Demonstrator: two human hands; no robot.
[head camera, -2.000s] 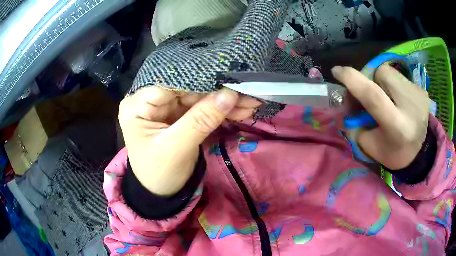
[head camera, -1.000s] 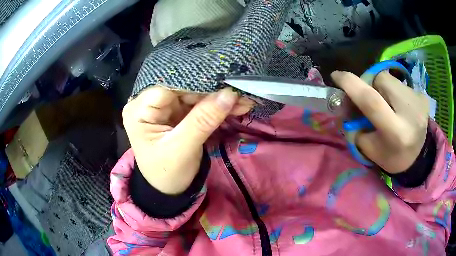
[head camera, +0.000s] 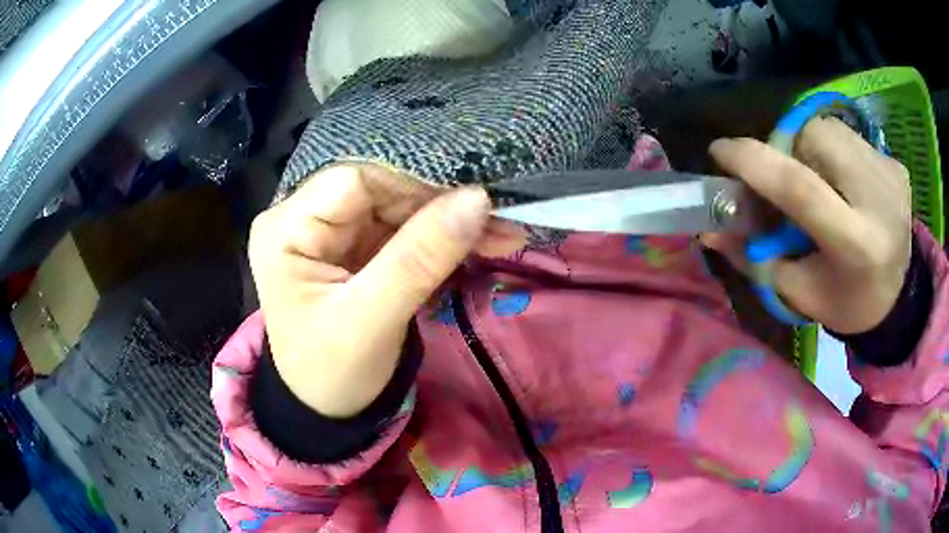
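Note:
My left hand (head camera: 364, 276) pinches the lower edge of the grey-black tweed fabric (head camera: 416, 115) between thumb and fingers. The fabric spreads up and to the right above the hand and has black motifs, one of them just above my thumb tip. My right hand (head camera: 827, 219) holds the scissors (head camera: 624, 206) by their blue handle loops. The blades point left, with the tips at my left thumb beside the fabric edge. The blades look slightly parted and a little blurred. Whether they touch a thread cannot be seen.
A green basket (head camera: 926, 135) stands at the right. A pale curved table edge with a ruler scale (head camera: 104, 83) is at the upper left. A cardboard box (head camera: 62, 302), clear plastic and a grey fabric pile (head camera: 146, 416) lie at the left. A pale rounded thing (head camera: 401, 42) is at the top.
The scissors and my right hand have moved slightly right, and the tips now sit lower, by my thumb. The fabric has shifted and spreads wider to the right. My left hand keeps its pinch.

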